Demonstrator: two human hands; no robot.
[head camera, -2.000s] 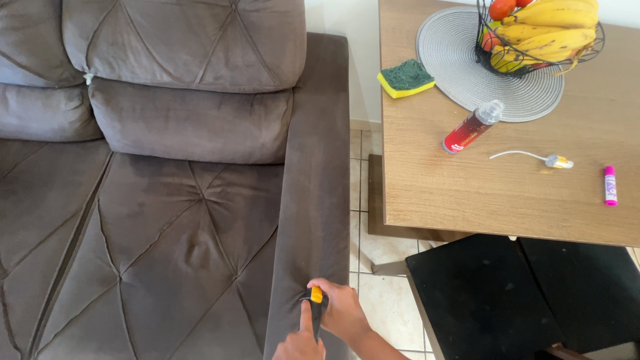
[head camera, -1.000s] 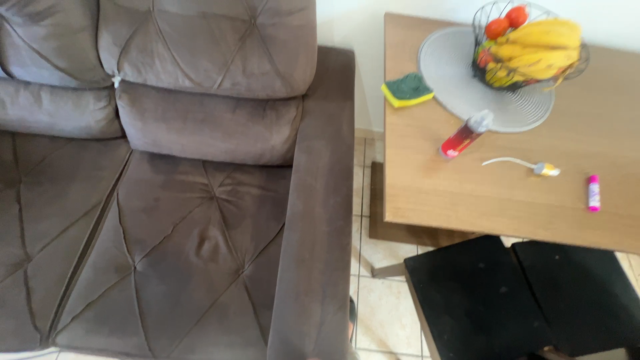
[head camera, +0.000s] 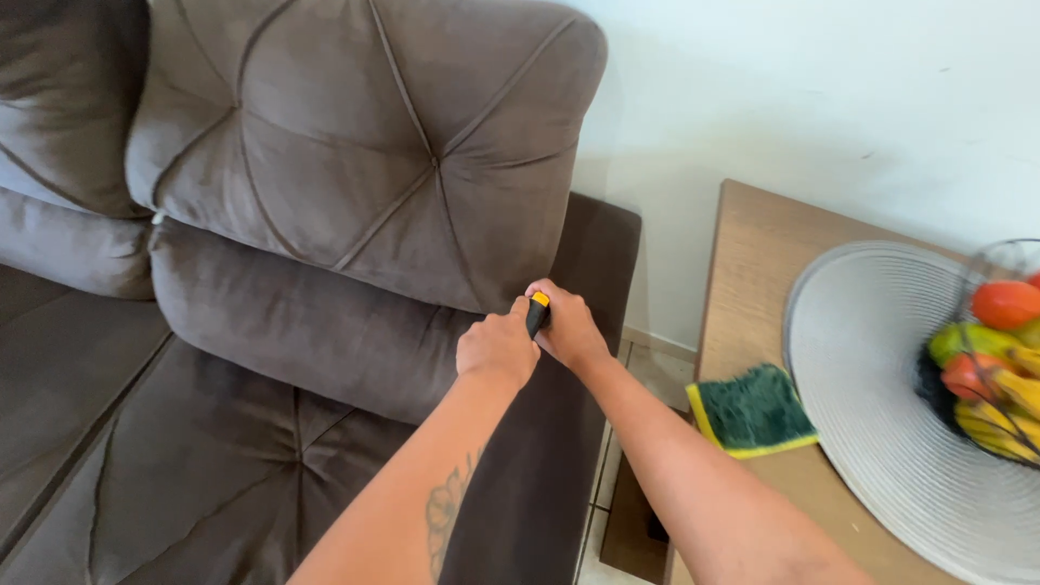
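My left hand (head camera: 497, 345) is closed around a black handle with a yellow end (head camera: 536, 313), its thumb lying along it. From the other side, my right hand (head camera: 571, 325) wraps the same handle near the yellow end. Both hands are over the armrest of a brown upholstered sofa (head camera: 597, 252), at the lower right corner of the tufted back cushion (head camera: 366, 138). The rest of the tool is hidden by my hands, so its kind cannot be told.
Right of the sofa stands a wooden table (head camera: 756, 211) with a green and yellow sponge (head camera: 756, 410), a round grey placemat (head camera: 845, 325) and a wire basket of fruit (head camera: 963, 325). The lower lumbar cushion (head camera: 301, 325) and seat cushion (head camera: 227, 471) extend to the left.
My hands were at the front of the armrest two seconds ago, then out of view; now they are by the back cushion with the handle. The view has shifted toward the sofa's back.
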